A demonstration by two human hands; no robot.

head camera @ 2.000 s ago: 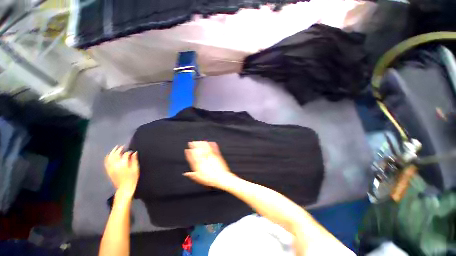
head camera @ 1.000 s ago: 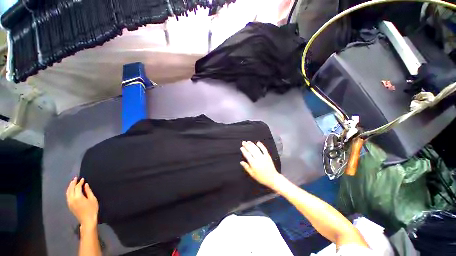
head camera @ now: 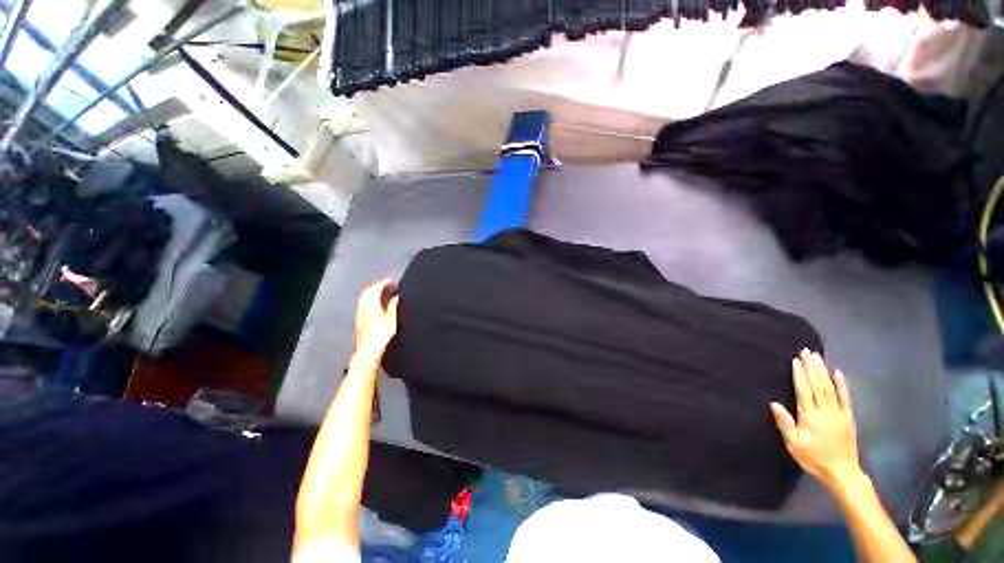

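A black garment [head camera: 595, 363] lies stretched over a raised pad on the grey table [head camera: 881, 330]; the pad itself is hidden by the cloth. My left hand [head camera: 377, 317] is at the garment's left end, its fingers curled at the cloth edge; whether they pinch the cloth is not clear. My right hand [head camera: 819, 418] lies flat with fingers apart on the garment's right end. The steam iron [head camera: 956, 484] stands at the table's right end, cut by the picture's edge, and no hand touches it.
A blue support [head camera: 511, 198] stands behind the garment. A crumpled black pile [head camera: 848, 165] lies at the back right. A row of black garments [head camera: 462, 39] hangs above the far edge. A yellow hose [head camera: 989, 258] shows at the right edge. Dark cloth [head camera: 132, 484] fills the lower left.
The view has swung left, so the table and garment sit further right in the picture. My right hand has moved from the garment's middle to its right end. My left hand stays at the left end.
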